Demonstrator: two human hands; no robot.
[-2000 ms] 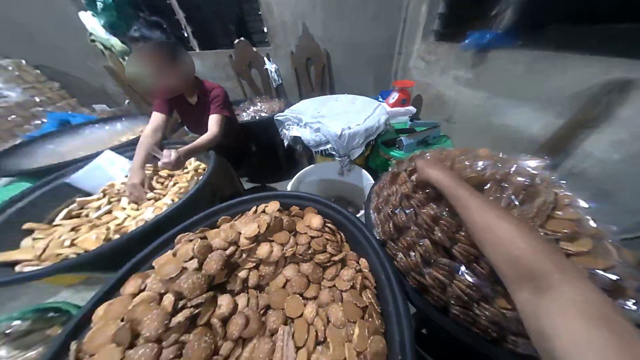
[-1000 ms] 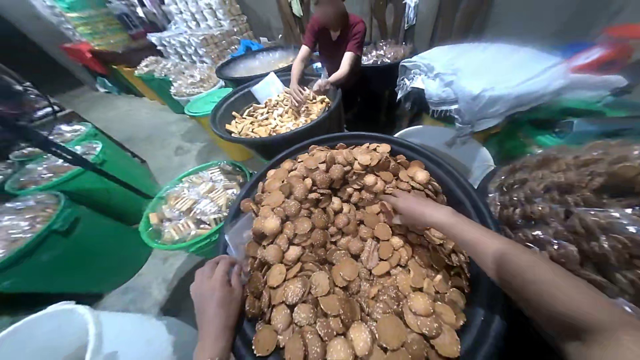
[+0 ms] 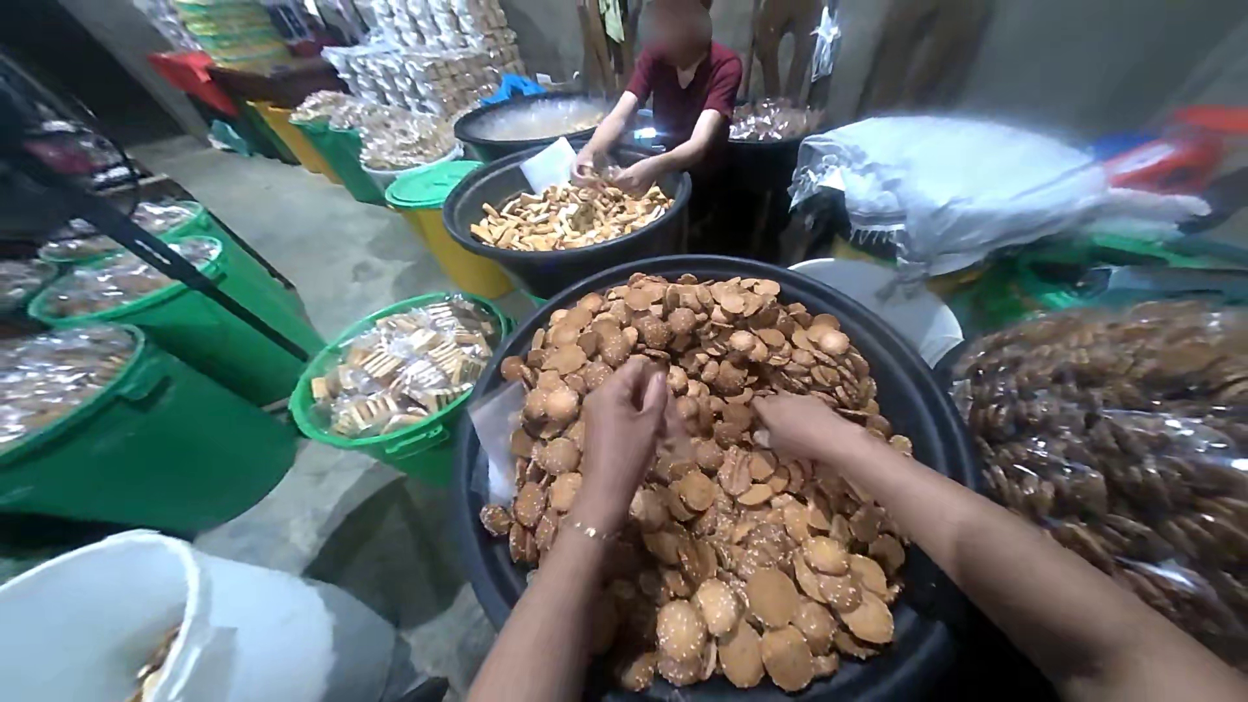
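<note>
A heap of round brown sesame-topped biscuits [image 3: 770,595] fills a wide black tub [image 3: 941,429] in the head view. Over the middle of the heap is my left hand [image 3: 629,419], fingers bent together, with a thin clear plastic bag [image 3: 675,434] apparently at its fingertips; the bag is blurred. My right hand [image 3: 795,426] reaches into the biscuits at the right of the middle, its fingertips partly hidden; whether it grips any biscuit cannot be told. A stack of clear plastic sheets or bags [image 3: 499,439] lies against the tub's left inner side.
Bagged brown biscuits [image 3: 1121,439] are piled at the right. A green tub [image 3: 419,444] of packed biscuits and a white bucket [image 3: 117,614] stand left. Beyond, a person [image 3: 682,88] works at another black tub [image 3: 458,210]. A white cloth sack [image 3: 955,175] lies at the back right.
My right hand has moved from the bagged pile to the loose biscuits. My left hand has moved from the tub's left rim to over the heap. The view has swung left.
</note>
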